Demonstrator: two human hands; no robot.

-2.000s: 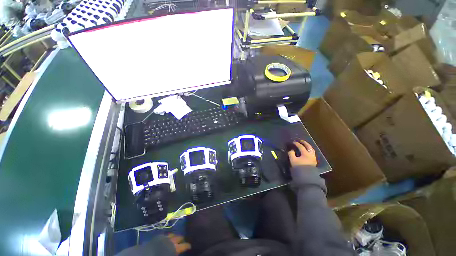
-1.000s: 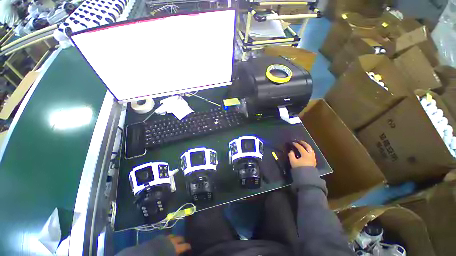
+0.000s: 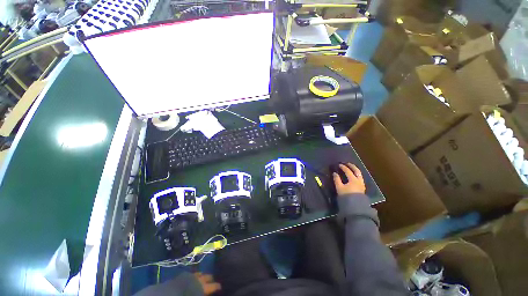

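Observation:
My right hand [image 3: 349, 180] rests over a small black mouse [image 3: 340, 175] near the desk's right edge. My left hand [image 3: 207, 283] is below the desk's front edge, partly hidden by the sleeve, with nothing visible in it. Three white and black dome cameras stand in a row: left [image 3: 174, 215], middle [image 3: 231, 199] and right [image 3: 285, 186]. The monitor [image 3: 188, 63] shows a blank white screen. A black keyboard [image 3: 220, 145] lies below it.
A black label printer [image 3: 321, 107] carries a yellow tape roll [image 3: 323, 86]. Thin cable [image 3: 202, 250] lies at the desk's front left edge. A flat black rectangle [image 3: 157, 162] is left of the keyboard. Open cartons [image 3: 399, 179] stand right; a green conveyor [image 3: 63, 150] runs left.

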